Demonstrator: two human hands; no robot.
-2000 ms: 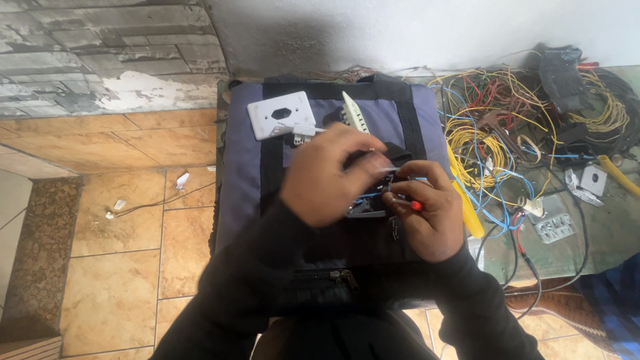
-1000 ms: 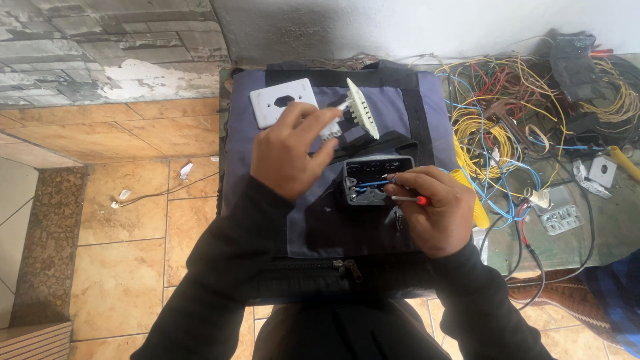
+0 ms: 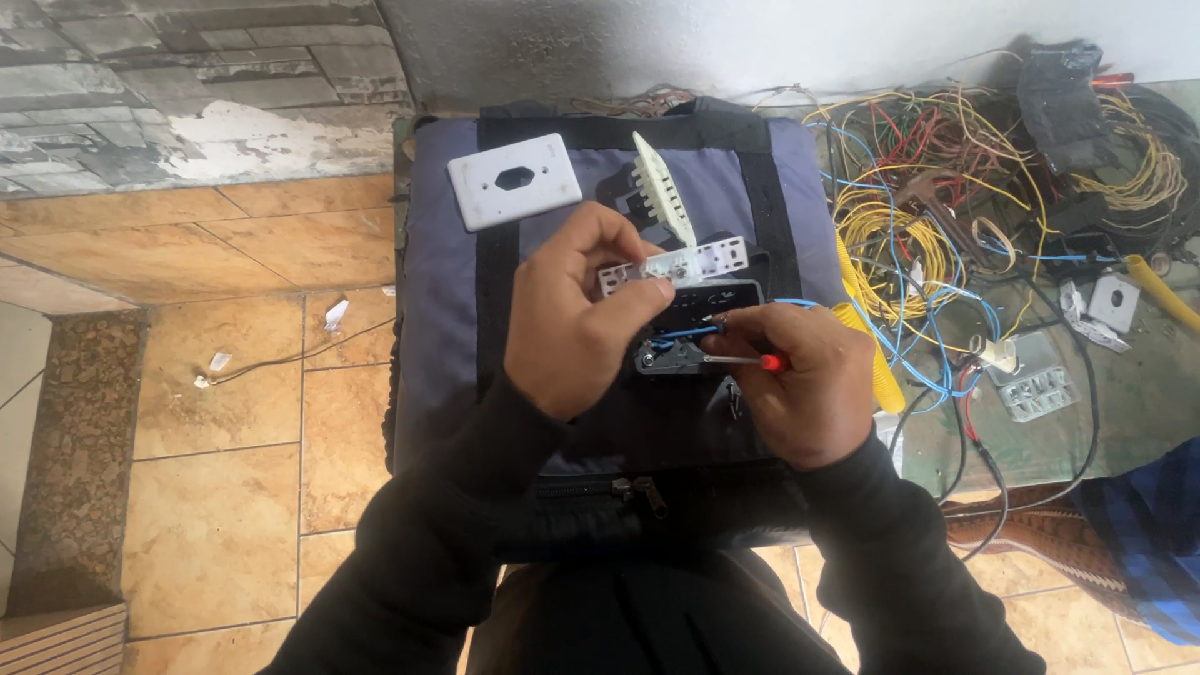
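My left hand (image 3: 583, 314) pinches a white plastic outlet module on its mounting strap (image 3: 689, 267) above the back of a dark electrical box (image 3: 717, 298). My right hand (image 3: 804, 375) holds the end of a blue wire (image 3: 687, 333) between thumb and fingertips at the box, with a small screwdriver with a red handle end (image 3: 771, 362) also in its fingers, its shaft pointing left. A white outlet cover plate (image 3: 516, 181) lies on the bag behind my left hand. A pale strip of plastic connectors (image 3: 663, 192) stands tilted beyond the module. Small screws (image 3: 733, 401) rest near the box.
Under the box is a grey and black fabric bag (image 3: 600, 441). To the right are tangled wires (image 3: 895, 253), yellow corrugated conduit (image 3: 867, 361), a small clear parts case (image 3: 1039, 392), another white cover plate (image 3: 1114, 300) and dark cables. White scraps (image 3: 336, 314) lie on the tiled floor at left.
My left hand, apart from the outlet module one second ago or not plainly holding it, now has it lifted over the box. The right hand stays at the box with the screwdriver.
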